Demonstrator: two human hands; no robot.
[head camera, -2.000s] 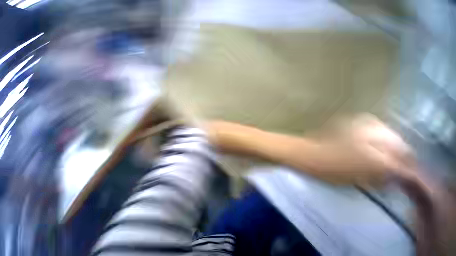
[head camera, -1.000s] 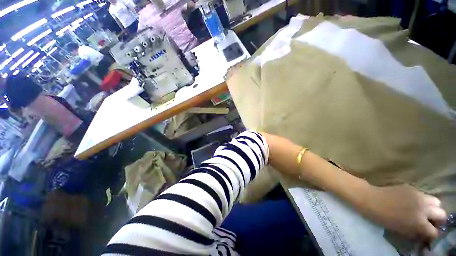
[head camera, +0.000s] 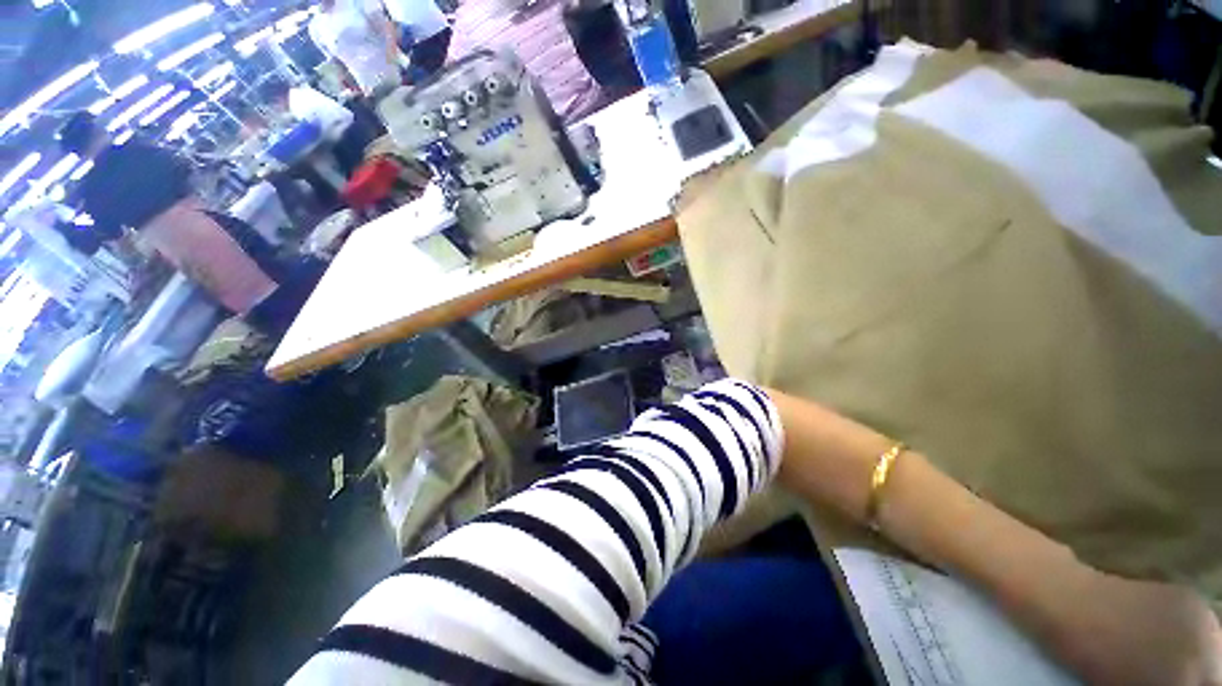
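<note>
A large khaki garment panel (head camera: 925, 308) with white bands (head camera: 1059, 174) lies spread over the table on the right. My left arm, in a black-and-white striped sleeve with a gold bracelet, reaches across the panel's near edge. My left hand (head camera: 1173, 641) is at the lower right corner, cut off by the picture's edge. Its fingers are out of view, so I cannot see whether it holds anything. My right hand is not in view.
A grey-white JUKI overlock machine (head camera: 499, 158) stands on a wood-edged side table (head camera: 369, 302). A khaki cloth pile (head camera: 449, 449) lies below it. A printed scale (head camera: 911, 623) runs along my table's front edge. People are in the background.
The view has steadied from blur. Since a second ago the scene has shifted right and slightly down in the picture, and my left hand's fingers have passed out of view.
</note>
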